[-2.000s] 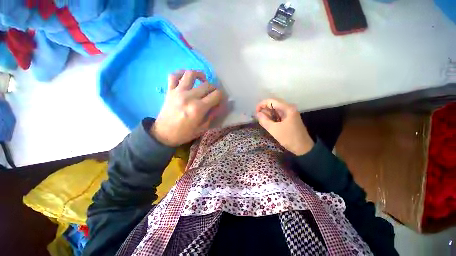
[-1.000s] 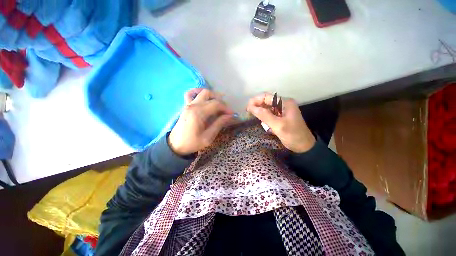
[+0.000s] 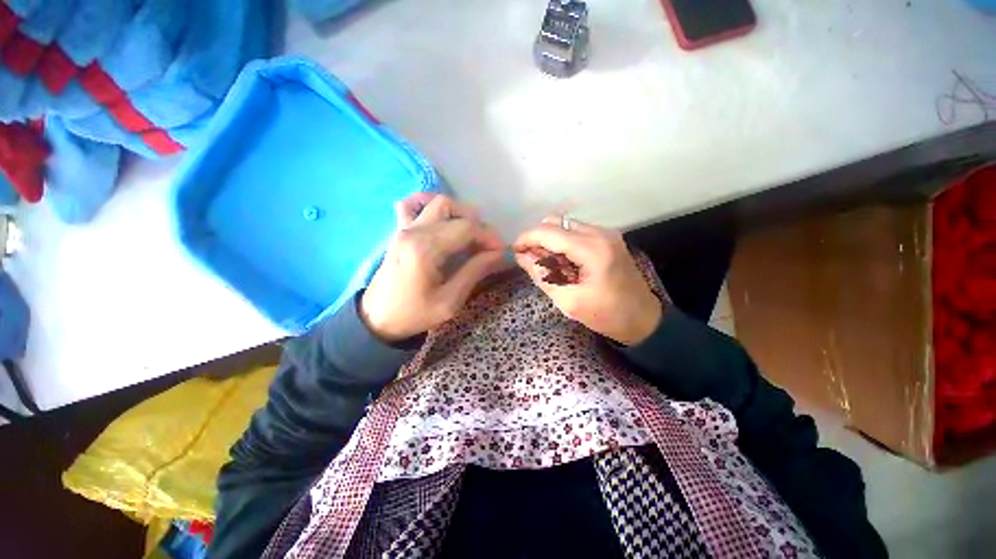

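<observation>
The light blue plush piece (image 3: 295,197) lies on the white table, hollow side up, with a small round knot or tuft in its floor. My left hand (image 3: 431,268) is at its near right corner, fingertips pinched together; what they pinch is too small to tell. My right hand (image 3: 595,278) is just right of it, fingertips almost meeting the left ones above the apron's top edge. Dark thread snips (image 3: 559,269) lie in the curled fingers of my right hand. No needle can be made out.
Stacked blue plush pieces with red bands (image 3: 142,66) are at the far left. A metal object (image 3: 562,38), a phone (image 3: 710,16) and loose reddish thread (image 3: 967,100) lie on the white table (image 3: 677,131). A yellow sack (image 3: 180,442) is below left, a cardboard box (image 3: 836,311) below right.
My left hand has come off the plush piece's inside towards my right hand. The snips' blades, upright a second ago, now lie lower in my right hand. The view has shifted slightly.
</observation>
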